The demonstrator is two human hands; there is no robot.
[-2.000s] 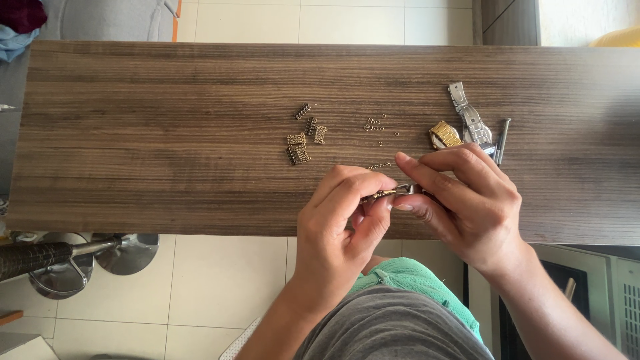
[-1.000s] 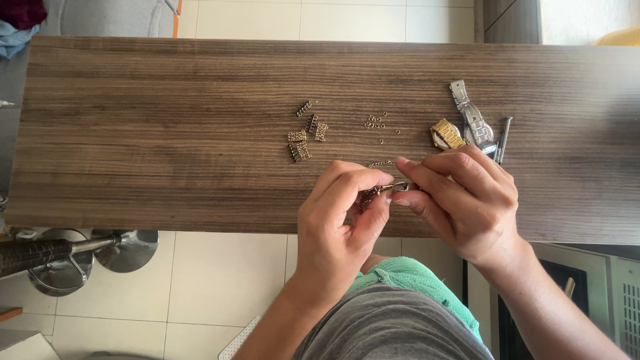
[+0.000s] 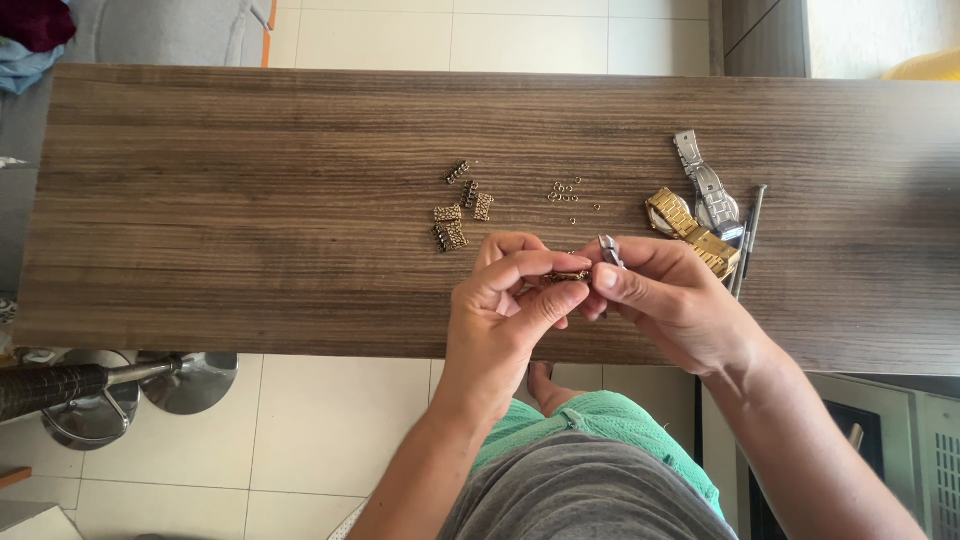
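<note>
My left hand [image 3: 506, 300] pinches a small bronze-coloured patterned metal link piece [image 3: 566, 277] between thumb and fingers. Right beside it, my right hand [image 3: 660, 292] holds small silver pliers [image 3: 611, 251], whose jaws stick up above the thumb; the rest of the tool is hidden in the fingers. The right thumb and fingertips meet the end of the link piece. Past my hands lie several small jump rings [image 3: 564, 191] on the table. To their left are several bronze-coloured patterned links [image 3: 448, 214], some flat and some on their side.
On the wooden table [image 3: 262, 210], a gold wristwatch [image 3: 675, 214] and a silver wristwatch [image 3: 716, 202] lie beyond my right hand. Long thin metal tools [image 3: 750, 240] rest beside them. Bar stools [image 3: 191, 382] stand below the table's near edge at left.
The pliers in my right hand have turned from lying level at the piece to pointing up and away. My right fingertips have come to the link piece, which stays in my left hand.
</note>
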